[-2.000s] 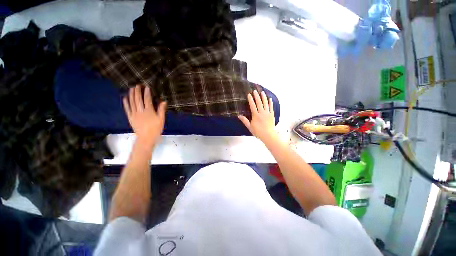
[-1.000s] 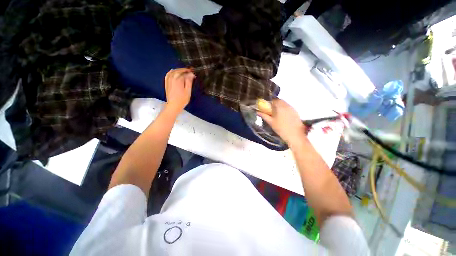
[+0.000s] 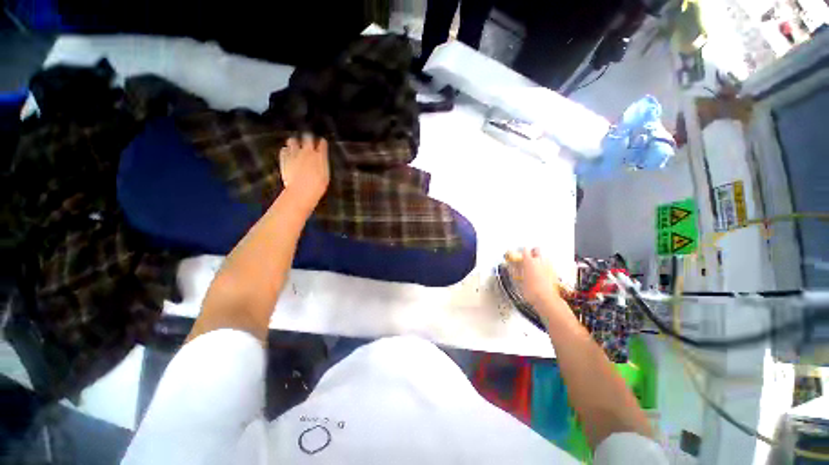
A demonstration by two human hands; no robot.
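Observation:
A dark plaid garment (image 3: 382,204) lies over the navy padded board (image 3: 182,195), with its bunched dark part behind the board. My left hand (image 3: 305,168) rests on the garment near its middle, fingers pointing away from me; it does not grip anything that I can see. My right hand (image 3: 532,277) is on the handle of the steam iron (image 3: 509,289), to the right of the board on the white table. The iron is apart from the garment. My hand and forearm hide most of its body and rear.
A plaid garment pile (image 3: 82,263) hangs over the table's left end. A plaid patch (image 3: 607,318) lies at the white table's (image 3: 409,318) right edge. A pale beam (image 3: 518,95) crosses behind. A black hose (image 3: 691,338) runs right. Dark legs (image 3: 454,23) show at the back.
The iron and my right hand have moved off the board to the table's right side. My left hand has moved from the board's near edge onto the plaid cloth. The camera view has turned.

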